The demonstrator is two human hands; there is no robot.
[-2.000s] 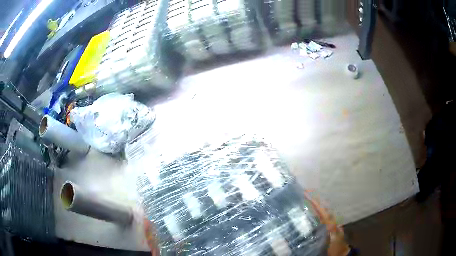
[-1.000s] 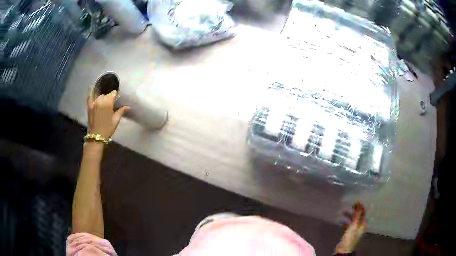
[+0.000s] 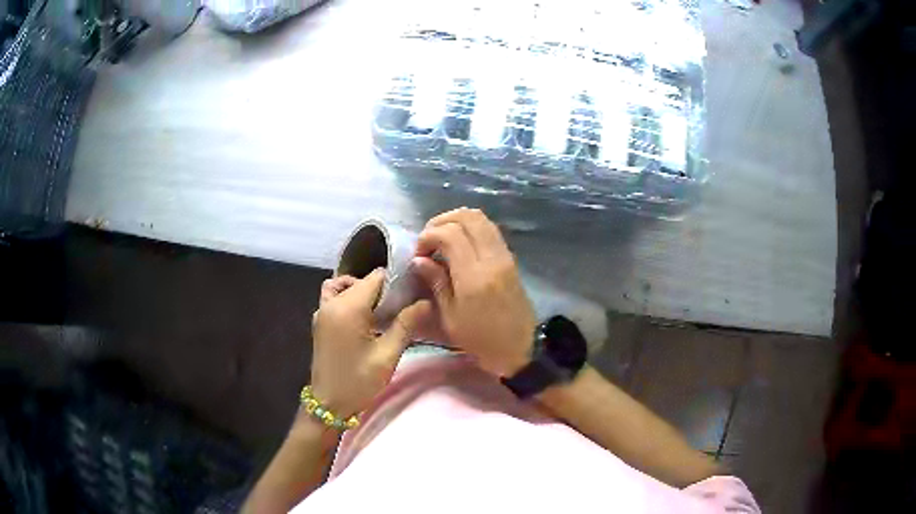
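Note:
A stretch film roll [image 3: 402, 263] with a brown hollow core lies across in front of my body at the table's front edge. My left hand [image 3: 360, 336], with a beaded bracelet, grips its open core end. My right hand [image 3: 472, 276], with a black watch, is on the film near that end, fingers pinched together; whether film is between the fingertips cannot be told. The roll's far end shows behind the watch. A wrapped tray stack [image 3: 542, 110] stands on the table beyond my hands, glossy with glare.
The pale table [image 3: 221, 151] has its front edge just before me. A white plastic bag [image 3: 256, 10] is at the top left. Dark ribbed stacks [image 3: 45, 131] stand at the left. A red object [image 3: 869, 402] is at the lower right, a tiled floor below.
My left hand has brought the roll from the table's left to my body. My right hand has moved from the right onto the roll. The view has shifted, with the wrapped stack now higher up.

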